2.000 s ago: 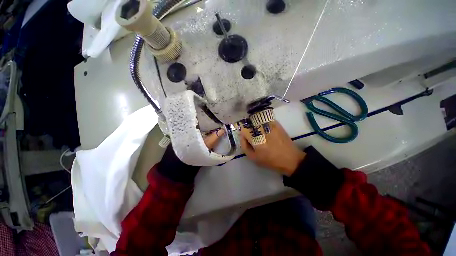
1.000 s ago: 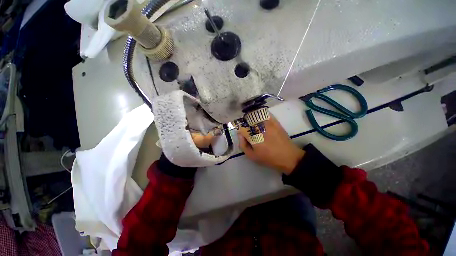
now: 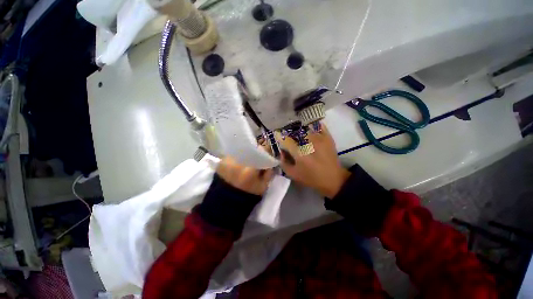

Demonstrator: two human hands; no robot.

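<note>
A white garment piece (image 3: 131,213) lies on the table's left side and hangs over its front edge. A narrow white band (image 3: 272,200) shows below the needle area, by my hands. My left hand (image 3: 242,174) is bare and closed on the white fabric, just below the machine's white front guard. My right hand (image 3: 315,160) is bare, beside the needle area; its fingertips are partly hidden behind the tension knobs (image 3: 311,113), so its hold cannot be told. The sewing machine head (image 3: 327,41) covers the needle.
Green-handled scissors (image 3: 393,121) lie right of my right hand, beside a small dark tool (image 3: 412,83). A gooseneck lamp (image 3: 169,79) curves down at the left. Spare white pieces (image 3: 131,29) lie behind the machine head. A plastic bin (image 3: 82,271) stands at lower left.
My left hand has come out from behind the guard toward me. The narrow white band now shows below the needle area. The garment piece has shifted right. The view has shifted slightly.
</note>
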